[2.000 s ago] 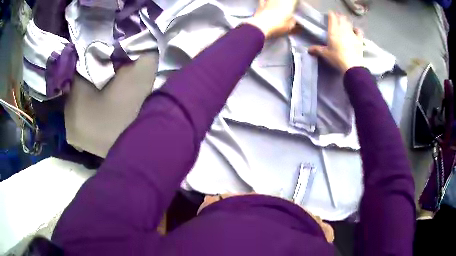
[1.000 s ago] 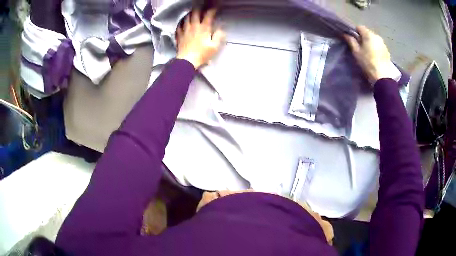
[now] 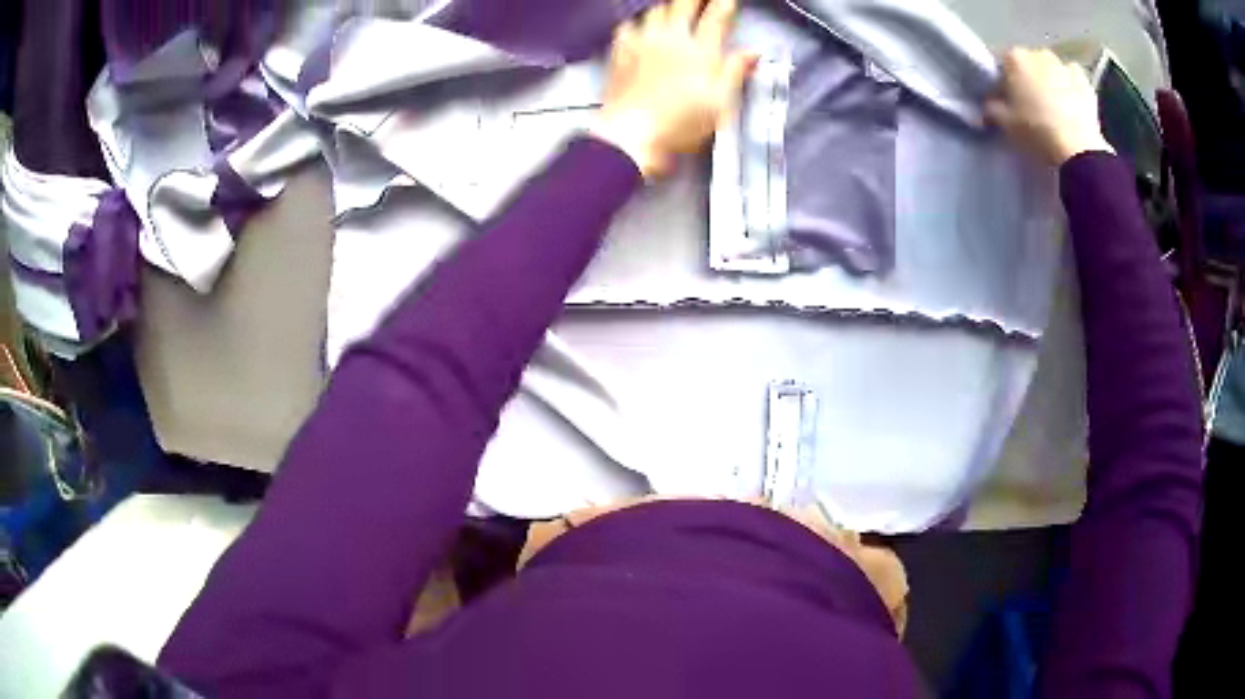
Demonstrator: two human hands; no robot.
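Note:
A large garment body [image 3: 655,362] lies with its pale lilac-white inside up. A ragged seam [image 3: 819,313] crosses it. A purple-grey pocket patch [image 3: 844,178] lies above the seam, with a pale stitched strip [image 3: 755,205] along its left side. A smaller stitched strip [image 3: 789,434] is below the seam. My left hand [image 3: 679,82] rests on the cloth with its fingers spread, left of the pocket's top. My right hand [image 3: 1045,107] pinches the garment's upper right edge.
Crumpled purple and white garments [image 3: 205,150] lie at the far left. The iron [image 3: 1131,116] stands at the right edge, partly hidden by my right hand and arm. The padded table [image 3: 232,355] shows at left. A large white block [image 3: 123,580] is at lower left.
The garment lies flatter, and the pocket and strips have shifted left in view. My left hand has moved right across the cloth. My right hand still holds the edge. The iron is now partly covered.

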